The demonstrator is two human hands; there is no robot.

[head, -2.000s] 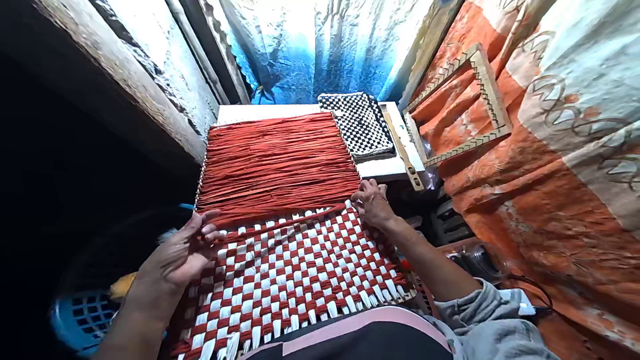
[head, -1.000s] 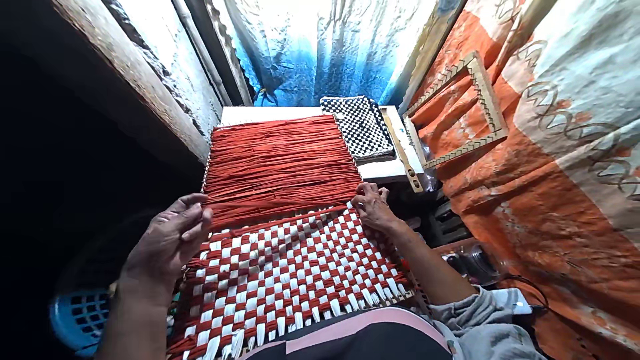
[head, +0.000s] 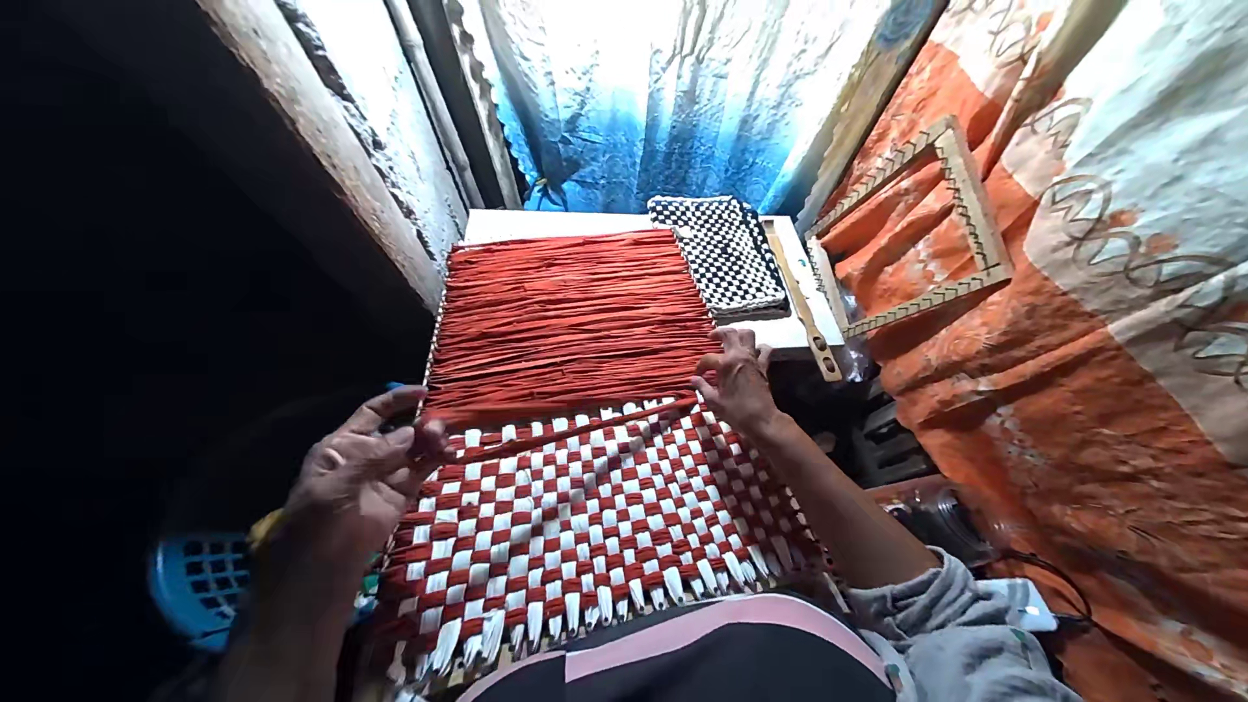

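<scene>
A loom frame strung with red fabric strands leans from my lap onto a white table. Its lower half carries a red-and-white checkered weave. One loose red strand crosses just above the weave, slanting up to the right. My left hand is at the frame's left edge by that strand's left end; blur hides whether its fingers grip it. My right hand is at the right edge, its fingers closed on the strand's other end.
Behind the loom, black-and-white woven mats lie on the white table beside a slotted wooden stick. A nailed wooden frame stands against the orange curtain. A blue plastic basket sits low at left, and a jar at right.
My left hand has come down and inward from its raised place beside the frame's left edge. The loose red strand now spans above the weave. My right hand stays near the right edge.
</scene>
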